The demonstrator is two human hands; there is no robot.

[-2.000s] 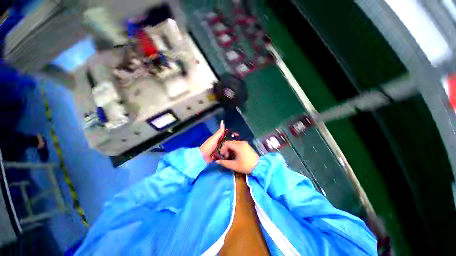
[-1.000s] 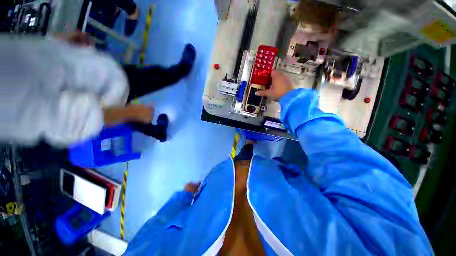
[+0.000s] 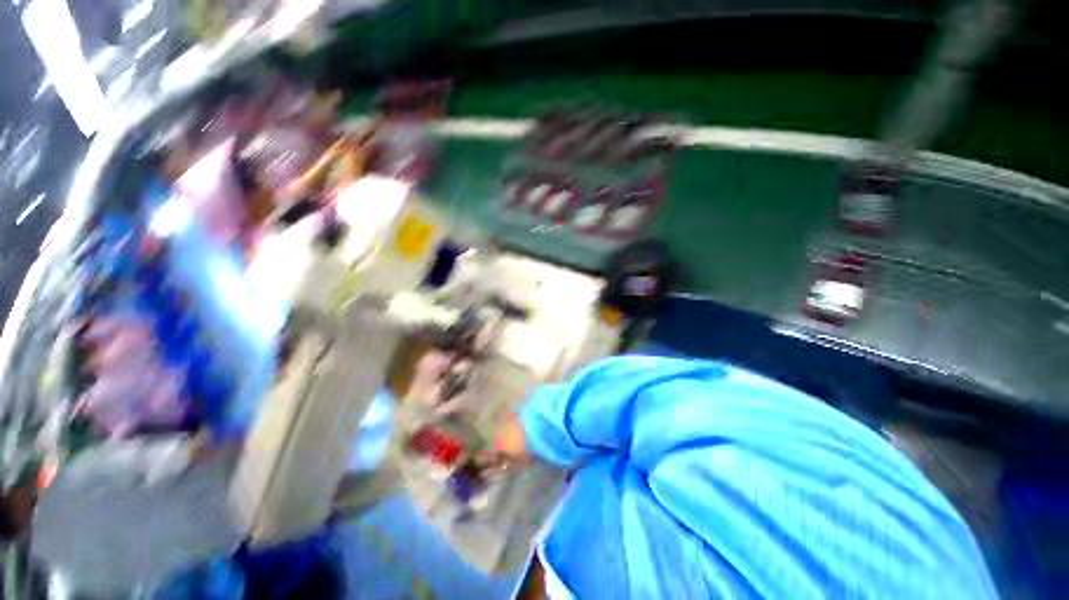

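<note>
The frame is strongly blurred. A red keypad housing [image 3: 436,445] lies in the left fixture on the bed of the cream-white bench-top robot [image 3: 545,307]. My right hand [image 3: 511,436] shows only as a small blurred patch beside the fixture, at the end of my blue sleeve. Its fingers cannot be made out, nor whether it touches the housing. A small blue piece [image 3: 467,483] is near the hand. My left hand is not in view.
Phones in a tray [image 3: 580,202] lie on the green conveyor [image 3: 733,217] behind the machine. Two more phones [image 3: 835,295] are farther right. A black round reel [image 3: 639,279] is at the machine's corner. Blurred people in pink and blue [image 3: 176,311] are at left.
The view has swung round towards the conveyor, so the machine now appears lower and turned. My right hand is still by the left fixture. My left hand has left the picture.
</note>
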